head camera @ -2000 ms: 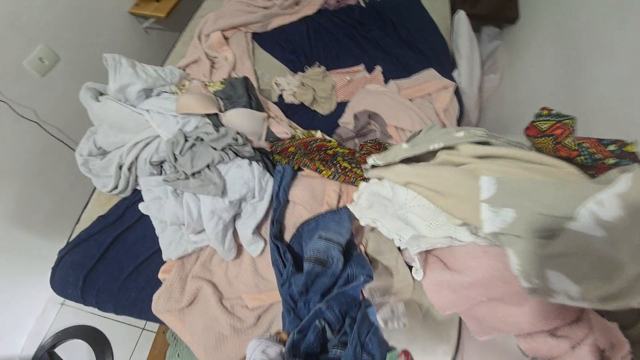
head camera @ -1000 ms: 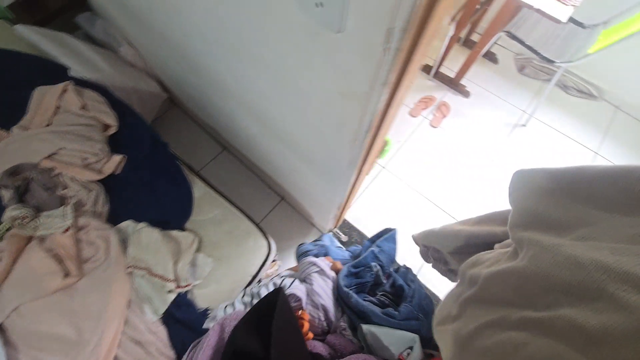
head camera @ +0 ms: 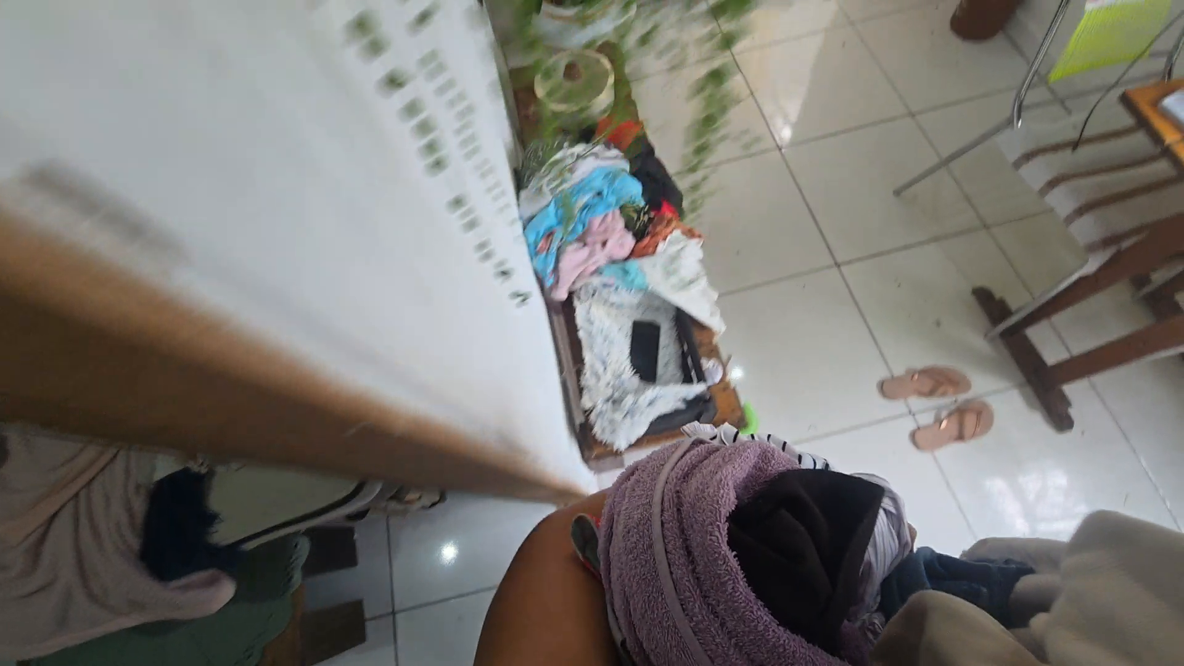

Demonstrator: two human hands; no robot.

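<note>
A bundle of cloth lies close below the camera: a rolled purple terry towel (head camera: 680,546), a black cloth (head camera: 805,546), a piece of blue denim (head camera: 925,583) and a beige fabric (head camera: 1110,592) at the lower right. Black-and-white striped cloth (head camera: 786,449) shows at its far edge. Bare skin of my own body, probably an arm, shows left of the towel. Neither my left hand nor my right hand can be seen, so what each one holds is hidden.
A white wall with a brown door frame (head camera: 277,370) runs along the left. Beyond it stands a low wooden bench (head camera: 731,370) heaped with clothes, near trailing plants. Pink sandals (head camera: 953,425), a wooden table leg (head camera: 1022,361) and a metal-legged chair are on the right, over white floor tiles (head camera: 777,213).
The view has swung from the clothes-covered bed to the doorway and the tiled room beyond. The bundle with the denim and beige fabric now fills the lower right.
</note>
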